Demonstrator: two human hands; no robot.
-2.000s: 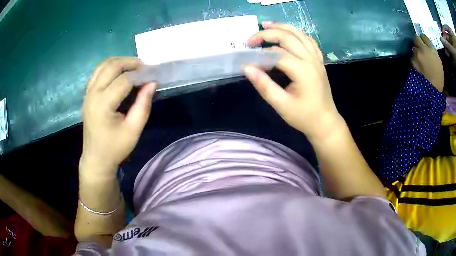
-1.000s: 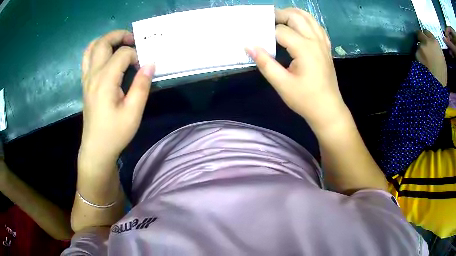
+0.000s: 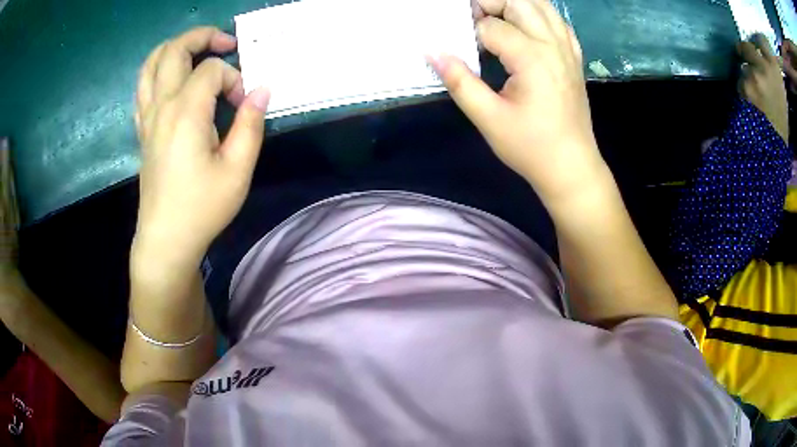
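A part-folded leaflet (image 3: 354,57), a white and mostly blank strip, lies at the near edge of the green bench. Its near side shows layered paper edges. My left hand (image 3: 197,131) holds its left end, with the thumb on the near left corner and the fingers at the left side. My right hand (image 3: 529,96) holds its right end, with the thumb on top near the lower right corner and the fingers around the right side. The leaflet's far edge is partly cut off by the top of the picture.
The green bench top (image 3: 87,105) curves across the top. At the right, a neighbour's hand (image 3: 762,79) touches white paper (image 3: 751,22); the sleeve is blue dotted, over yellow cloth. At the left, another person's arm (image 3: 52,336) reaches to the bench edge.
The strip, seen narrow and blurred between my hands two seconds ago, now shows as one wider white panel. Hands, leaflet and bench edge sit higher in the picture. The left neighbour's hand has come into view.
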